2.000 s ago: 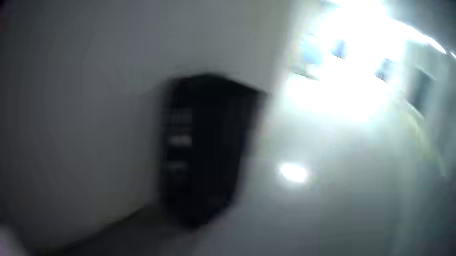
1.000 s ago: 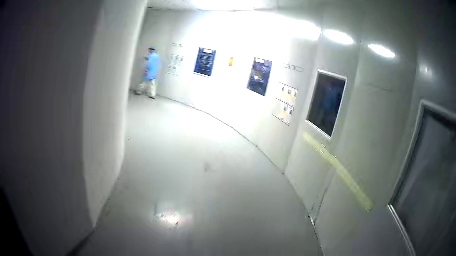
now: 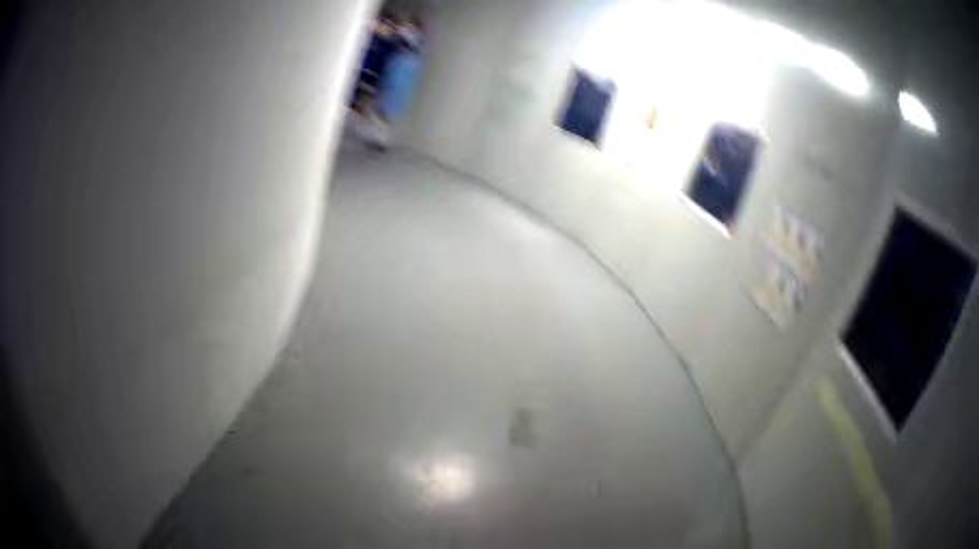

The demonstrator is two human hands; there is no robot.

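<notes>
Neither of my hands is in the picture. Nearest in front of me is the grey floor of a corridor, with a bright reflection and a small dark mark on it. A pale wall corner stands close on the left. The view is blurred and tilted.
A person in light blue is at the far end beside the wall corner, with dark and coloured shapes next to them. The right wall has dark blue posters, paper sheets, a dark window and a yellow stripe.
The dark cabinet-like object seen first is out of view. Since the second frame, the posters, window and person have shifted right in the picture, and dark shapes now show beside the person.
</notes>
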